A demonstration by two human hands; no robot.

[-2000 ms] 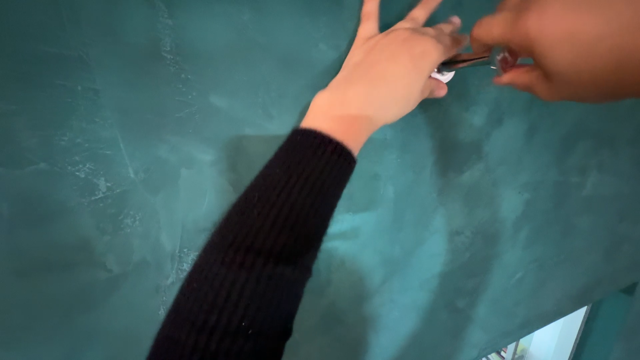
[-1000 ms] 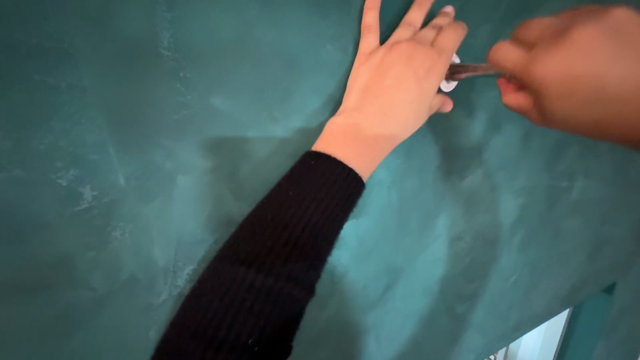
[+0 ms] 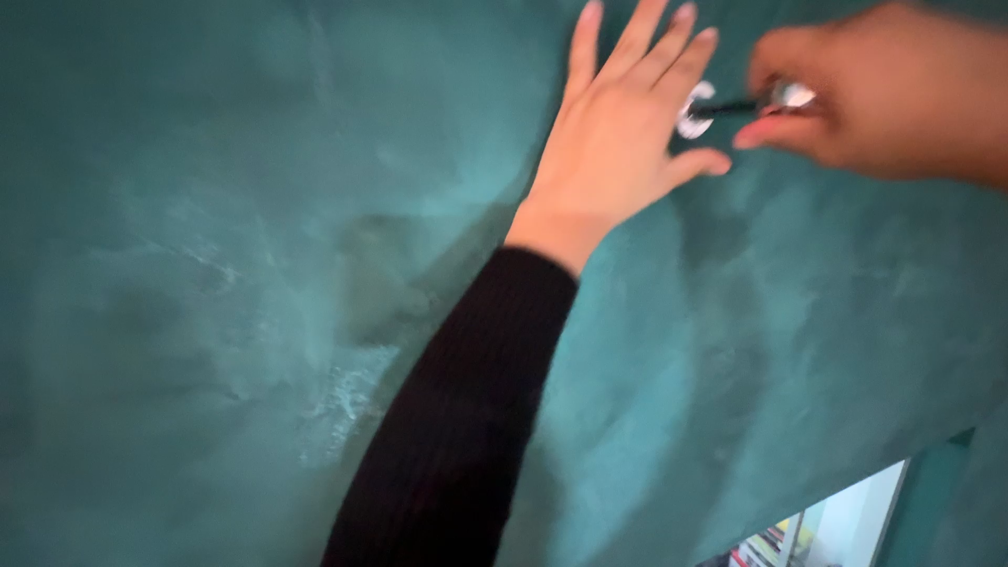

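Note:
My left hand [image 3: 618,130] lies flat with fingers spread on a green wall [image 3: 236,315], its forearm in a black ribbed sleeve. Beside its fingers, on the wall, is a small white round fitting [image 3: 696,110], partly covered by the hand. My right hand [image 3: 858,94], blurred, grips a tool with a dark shaft [image 3: 732,108] and a shiny part between the fingers. The shaft's end is at the white fitting; the exact kind of tool cannot be told.
The wall bears pale scuffs and smears, and shadows of the arms fall across it. At the lower right is a white-framed opening or shelf [image 3: 858,512] with several books or similar items [image 3: 760,547] in it.
The right hand keeps its hold on the tool, its angle and finger position changed. The left hand stays on the wall, and more of the white fitting shows beside it.

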